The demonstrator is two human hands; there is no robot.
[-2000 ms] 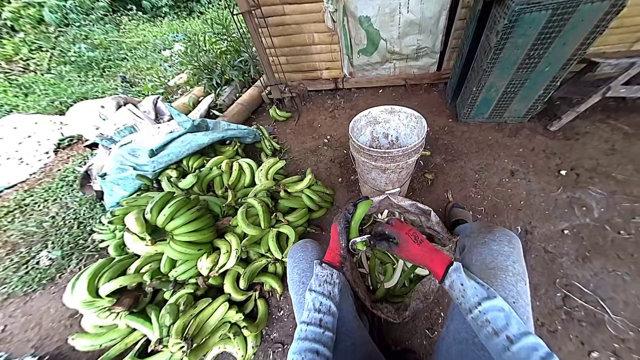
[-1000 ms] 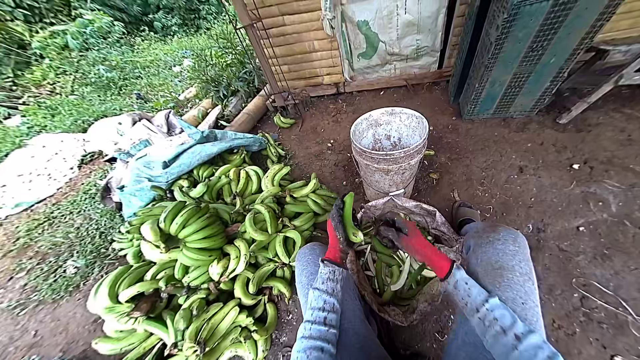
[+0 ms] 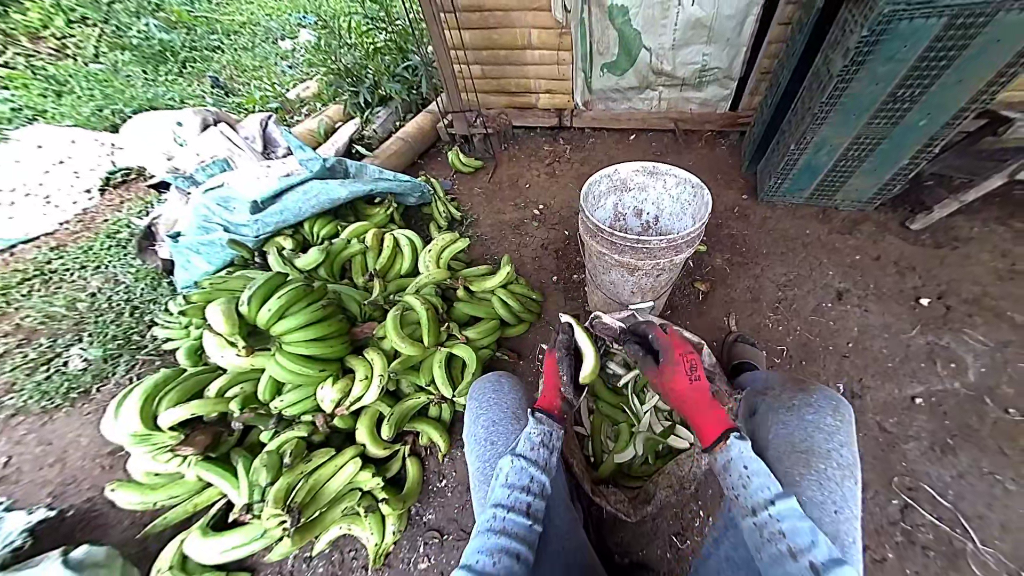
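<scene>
My left hand (image 3: 558, 374), in a red and black glove, grips a green banana (image 3: 586, 352) whose upper part shows a pale, peeled strip. My right hand (image 3: 668, 364), gloved alike, is closed on a small peeler-like tool (image 3: 610, 326), just right of the banana; its blade is too small to make out. Below both hands, between my knees, an open sack (image 3: 664, 488) holds green peels and pale strips (image 3: 632, 420). A dirty white plastic bucket (image 3: 632, 268) stands just beyond the sack. To the left lies a large heap of green banana bunches (image 3: 320, 352).
A blue tarp (image 3: 256, 204) partly covers the heap's far end. Teal mesh crates (image 3: 872, 104) stand at the upper right beside a wooden leg or beam (image 3: 964, 194). Bamboo poles (image 3: 412, 136) lie near a bamboo wall (image 3: 512, 56). A small bunch (image 3: 464, 160) rests on the dirt.
The banana in my left hand was whole green on its visible side and now shows a pale strip. My right hand with the tool has moved up toward the banana's top.
</scene>
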